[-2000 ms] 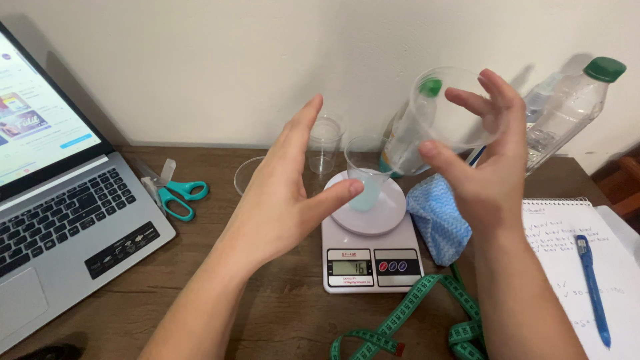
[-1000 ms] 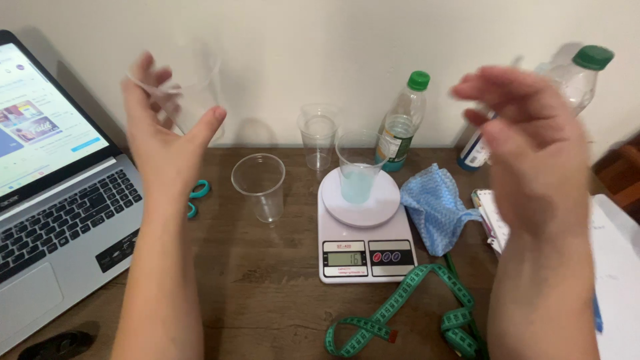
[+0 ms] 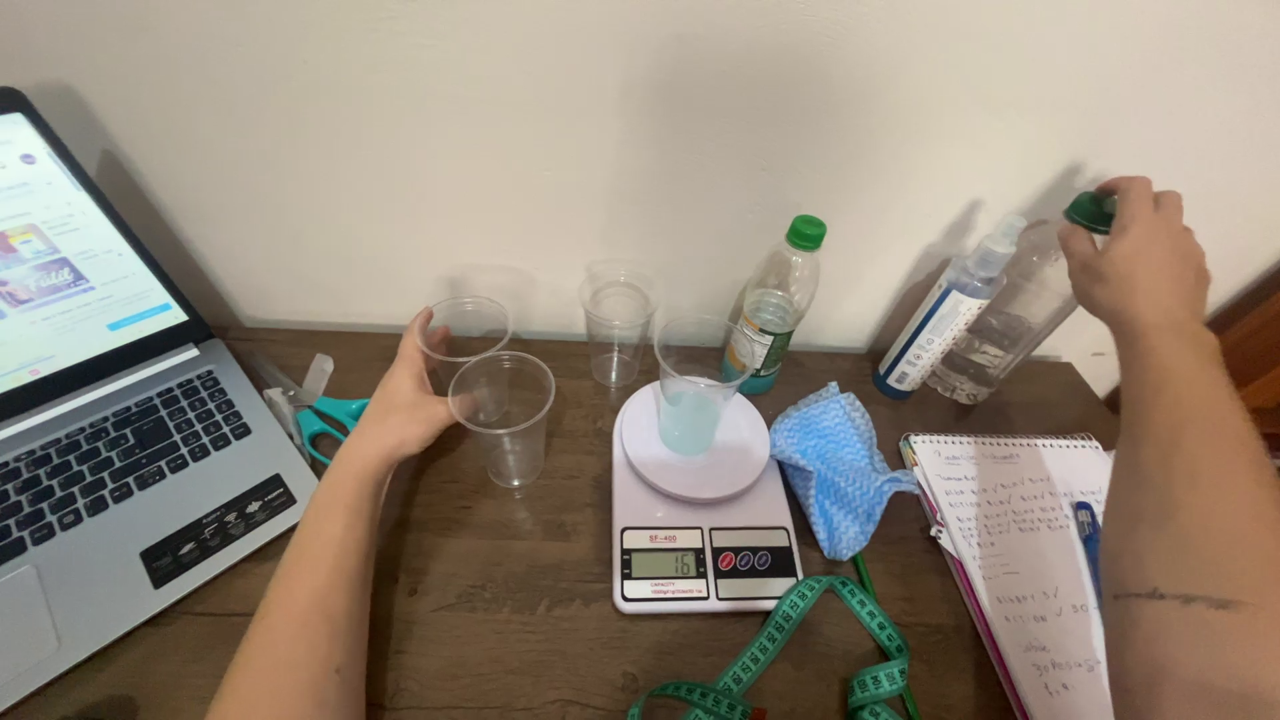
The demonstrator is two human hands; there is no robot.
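Observation:
My left hand (image 3: pixel 410 395) holds a clear plastic cup (image 3: pixel 465 330) by its side, low behind a second clear cup (image 3: pixel 515 430) on the table. With its fingers around the green cap, my right hand (image 3: pixel 1140 245) grips a large clear plastic bottle (image 3: pixel 1010 310) with some clear liquid in it; the bottle leans. Between the hands, a white kitchen scale (image 3: pixel 640 500) shows 16 and carries a clear cup of pale blue liquid (image 3: pixel 690 420). Another clear cup (image 3: pixel 616 330) stands behind the scale, beside a green-capped bottle of blue-green liquid (image 3: pixel 770 310).
A laptop (image 3: pixel 200 440) and teal-handled scissors (image 3: pixel 325 425) lie at left. A spray bottle (image 3: pixel 935 325) leans by the large bottle. Right of the scale are a blue cloth (image 3: pixel 835 470), a spiral notebook (image 3: pixel 1010 540) and a blue pen (image 3: pixel 1087 540). A green tape measure (image 3: pixel 770 640) curls in front.
A cup that was in my right hand at first, then raised in my left, is now low at the left near the table. My right hand has moved right onto the large bottle's cap.

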